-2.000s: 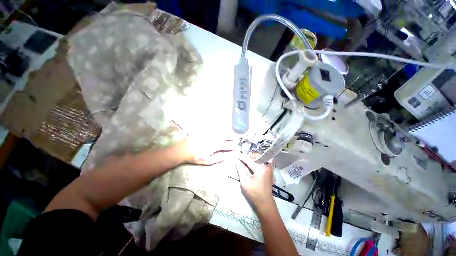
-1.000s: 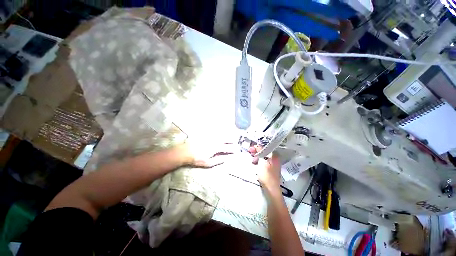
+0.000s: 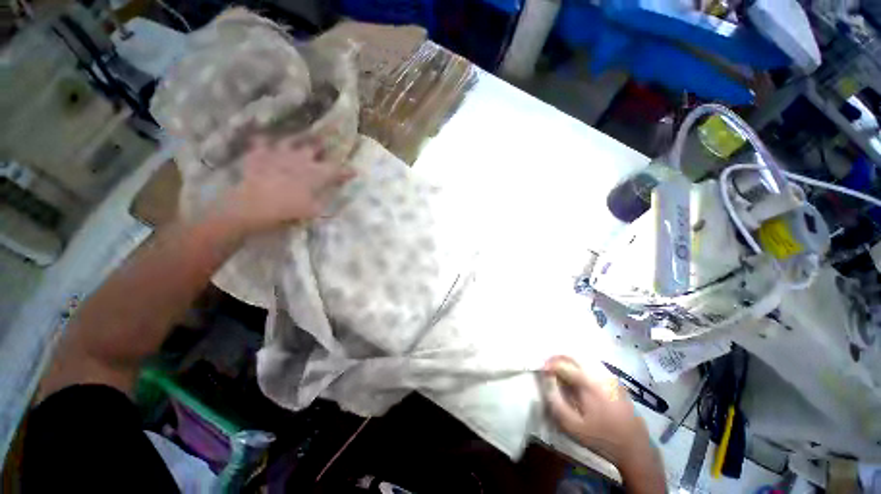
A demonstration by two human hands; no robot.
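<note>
The pale patterned garment piece (image 3: 377, 251) lies across the left and middle of the table, bunched at the far left and hanging over the front edge. My left hand (image 3: 290, 183) is spread on the cloth at the left, blurred; whether it grips the cloth is unclear. My right hand (image 3: 589, 410) pinches the cloth's right end near the front edge, left of the sewing machine (image 3: 811, 347). The presser foot area (image 3: 667, 318) is away from both hands, with no cloth seen under it.
The lamp (image 3: 673, 236) hangs over the machine bed. Dark snips (image 3: 636, 387), a paper label (image 3: 683, 359) and a yellow-handled screwdriver (image 3: 723, 442) lie at the right. Brown cardboard (image 3: 411, 101) is under the cloth. A green-edged bin (image 3: 188, 400) stands below the table.
The cloth has left the needle area and shifted left, turned and bunched. My left hand has moved up and left; my right hand has moved away from the needle toward the front. The view has turned left.
</note>
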